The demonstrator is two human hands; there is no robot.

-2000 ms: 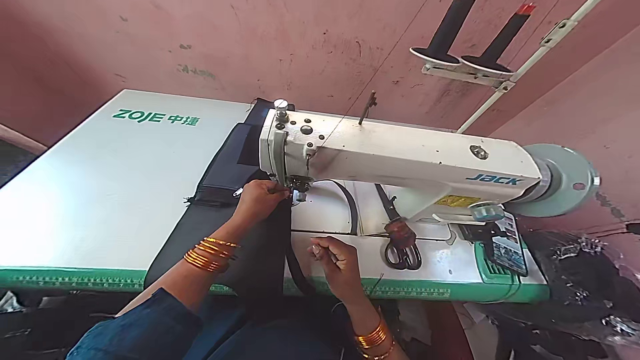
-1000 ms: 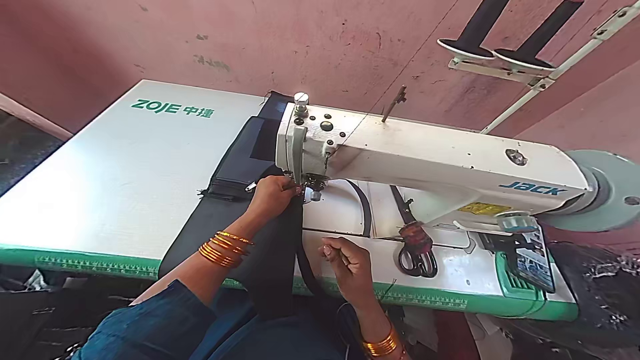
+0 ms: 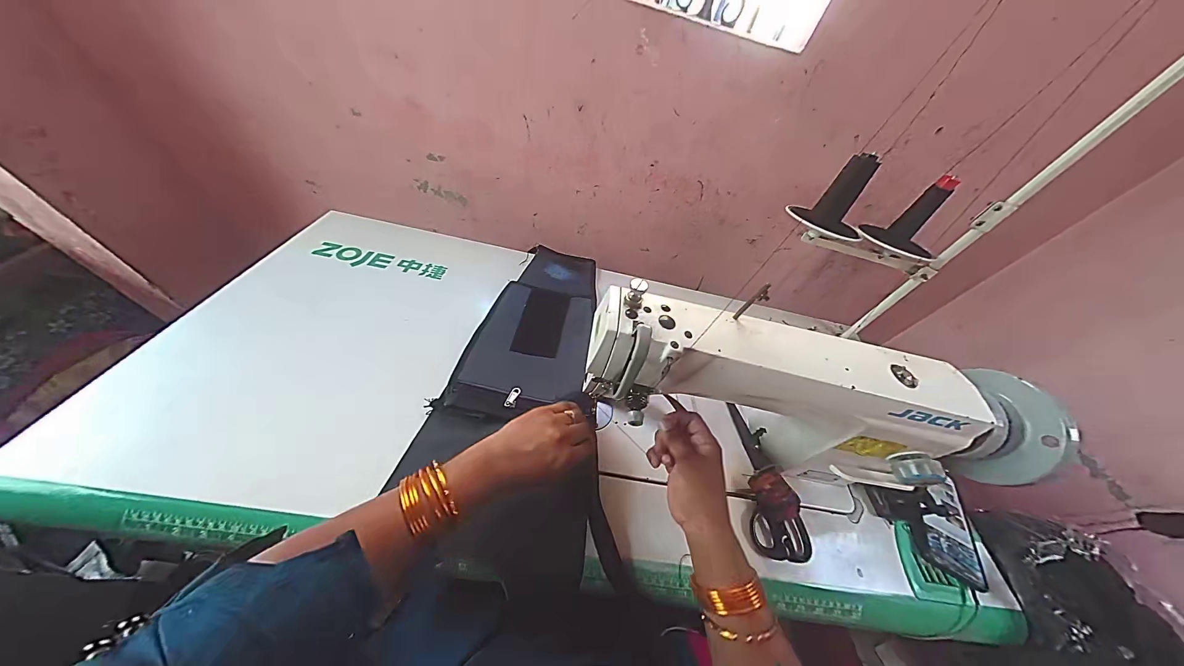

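Observation:
A dark fabric piece (image 3: 490, 370) with a zipper pull (image 3: 512, 397) and a black patch (image 3: 543, 323) lies along the left side of the sewing machine (image 3: 786, 361). My left hand (image 3: 546, 441) grips its right edge just in front of the needle area, fingers pinched together. To the right of the presser foot, my right hand (image 3: 686, 453) is raised with curled fingers; a thin thread runs near its fingertips, but whether they hold it cannot be told. A narrow black strip (image 3: 606, 546) hangs over the table's front edge between my hands.
Scissors with dark handles (image 3: 780, 518) lie right of my right hand. A phone (image 3: 953, 536) leans at the table's right end. Two black thread cones (image 3: 846, 194) stand on a rack behind the machine. Dark material (image 3: 1073, 573) is heaped beyond the green table edge (image 3: 795, 597).
My right hand has moved up from near the table's front edge towards the needle area. My left hand stays at the fabric's edge and has shifted slightly toward me. The view has tilted up.

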